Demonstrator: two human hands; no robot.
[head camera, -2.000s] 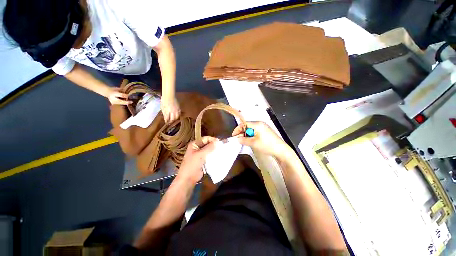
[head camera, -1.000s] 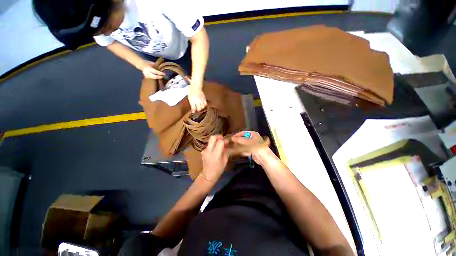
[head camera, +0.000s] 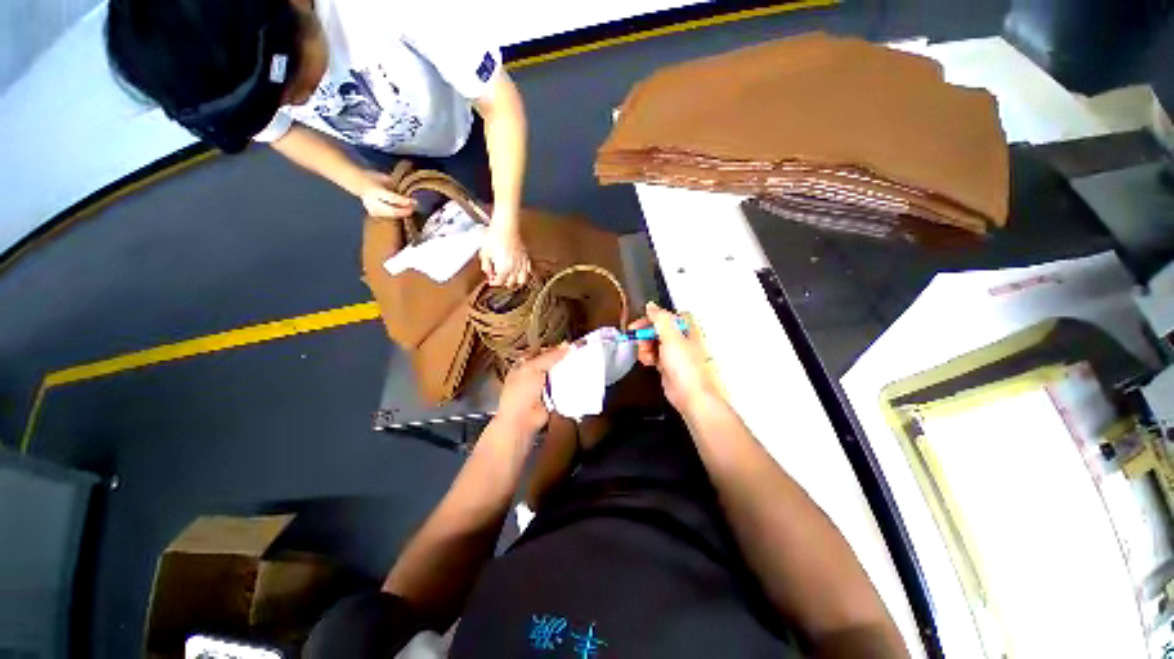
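A brown handle strap (head camera: 579, 272) stands up in a loop above my two hands. A small white piece (head camera: 579, 382) hangs below the loop at my left hand. My left hand (head camera: 525, 389) grips the white piece and the strap's lower end; its fingertips are partly hidden. My right hand (head camera: 676, 354) holds a slim tool with a teal-blue handle (head camera: 640, 335), its tip pointing left at the strap and white piece. A coiled strap bundle (head camera: 505, 322) lies just behind the loop on brown panels.
Another person (head camera: 399, 97) stands across, hands on straps and a white piece (head camera: 439, 245) over brown panels (head camera: 415, 309) on a small cart. A panel stack (head camera: 811, 122) lies on the white table (head camera: 773, 438). A template board (head camera: 1030, 476) is at right, a cardboard box (head camera: 213, 579) lower left.
The strap, blurred and low a second ago, now stands as a loop, with the white piece showing again. The teal tool now points left from my right fingers.
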